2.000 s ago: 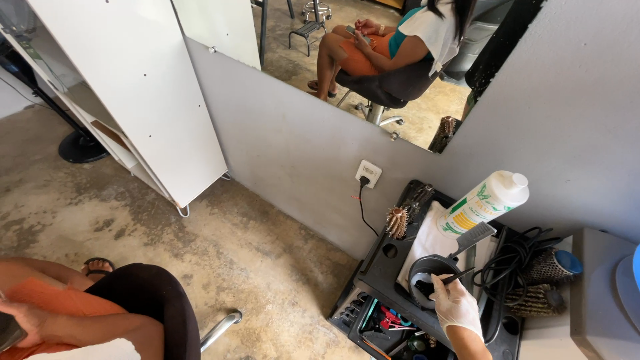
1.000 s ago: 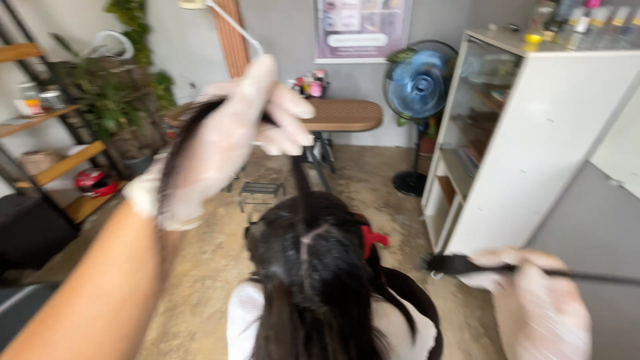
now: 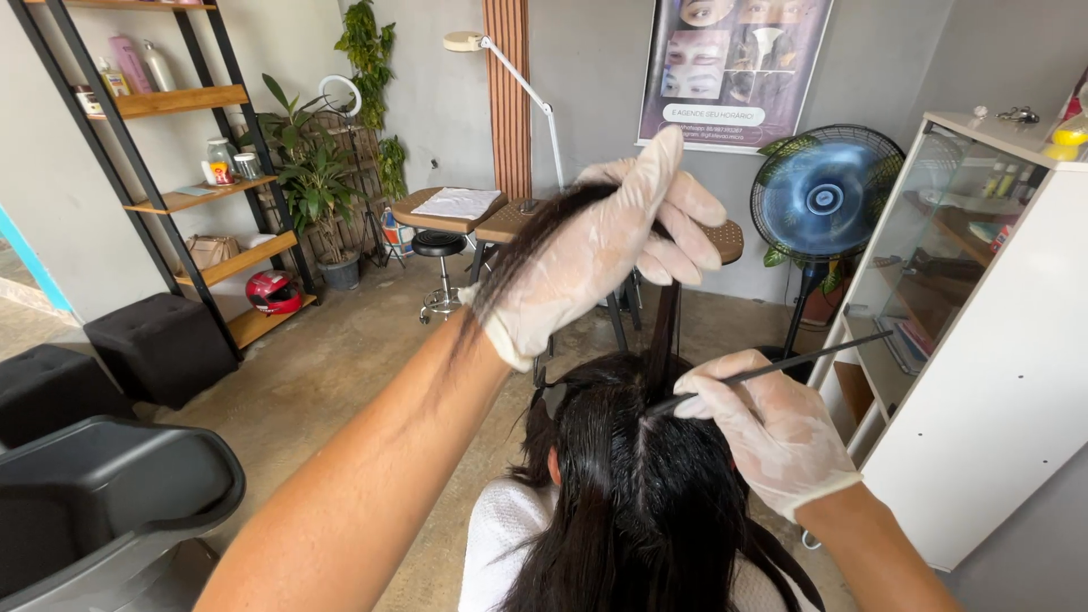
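My left hand (image 3: 595,246), in a translucent glove, holds a raised section of dark hair (image 3: 667,331) above the head of a seated person (image 3: 629,510). The loose end of that section hangs back over my wrist. In my right hand (image 3: 756,425), also gloved, is a thin black tint brush (image 3: 799,360), its handle pointing up to the right. The brush's working end touches the hair at the parting on top of the head; its bristles are mostly hidden. A white towel or garment (image 3: 501,527) covers the person's shoulders.
A black salon wash basin (image 3: 119,476) stands at lower left, near black cube stools (image 3: 161,348) and a shelf unit (image 3: 183,102). Ahead are a brown table (image 3: 408,206), a round stool (image 3: 438,245) and a running fan (image 3: 826,200). A white glass-fronted cabinet (image 3: 986,365) stands at right.
My right hand, at a bowl on the trolley in the oldest frame, has moved from the right side onto the head with the brush. The left hand still holds up the hair. The view has swung strongly.
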